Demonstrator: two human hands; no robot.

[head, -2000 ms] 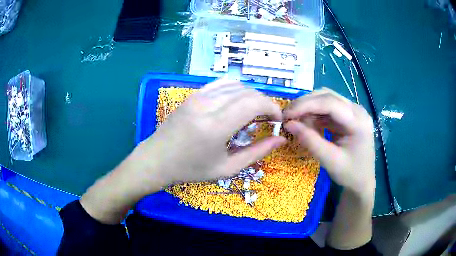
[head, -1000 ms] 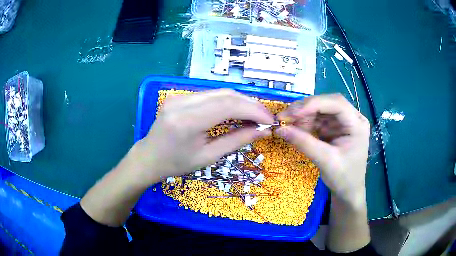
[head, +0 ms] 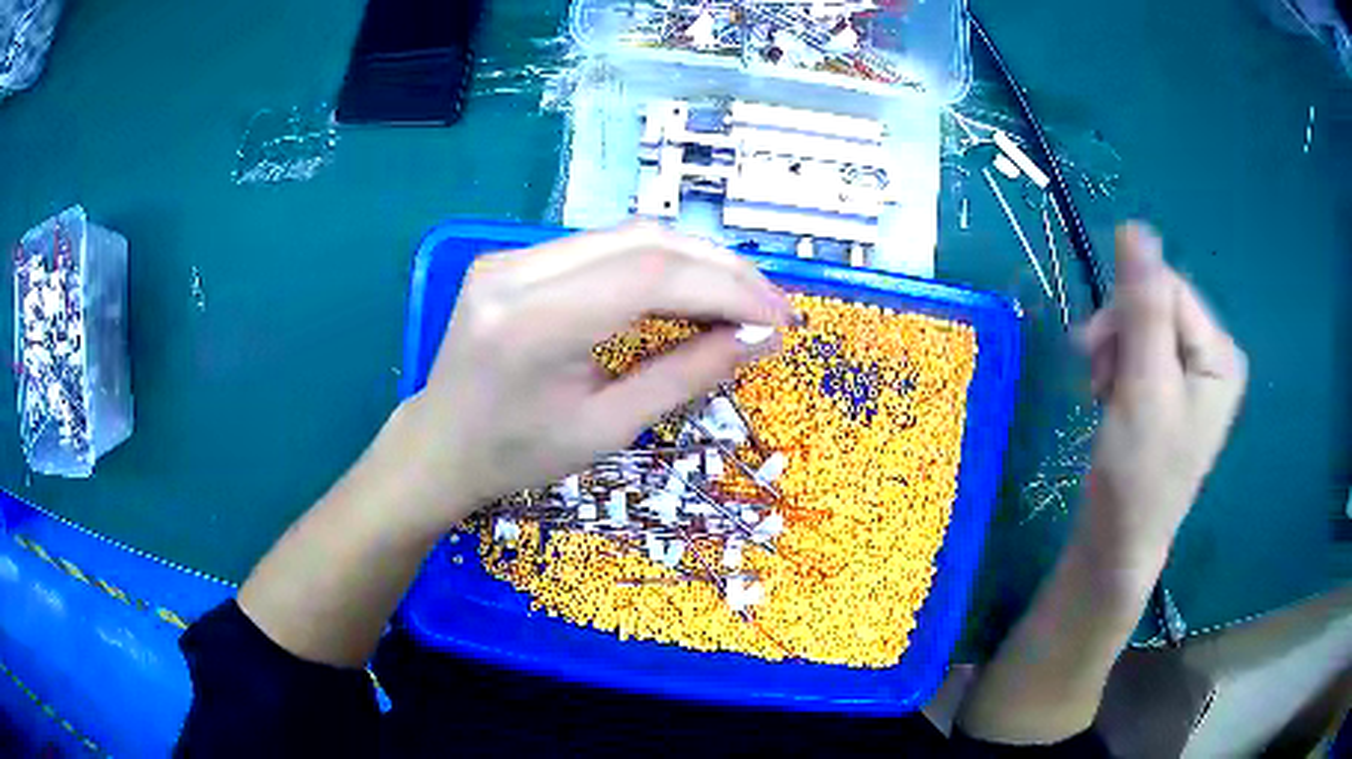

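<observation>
The blue tray [head: 996,430] holds a layer of small yellow-orange pieces [head: 867,519] and a loose pile of wire leads with white ends [head: 682,504]. My left hand [head: 571,356] is over the tray's left and middle part, with a white-ended lead [head: 756,335] pinched between thumb and forefinger; the rest of that lead is hidden. My right hand [head: 1164,371] is raised to the right of the tray, over the mat, and slightly blurred. Its fingers are drawn together; I cannot tell whether anything is between them.
A metal and white block [head: 808,166] lies in a clear container beyond the tray, with a clear box of leads [head: 956,45] behind. A small clear box [head: 111,349] stands far left, a black flat rectangle [head: 408,60] upper left. A black cable [head: 1060,186] and white pieces [head: 1020,156] lie right.
My right hand has left my left fingertips and moved right, out past the tray's edge. My left hand still pinches a white-ended lead. More of the tray's right side now shows, with a bluish bare patch.
</observation>
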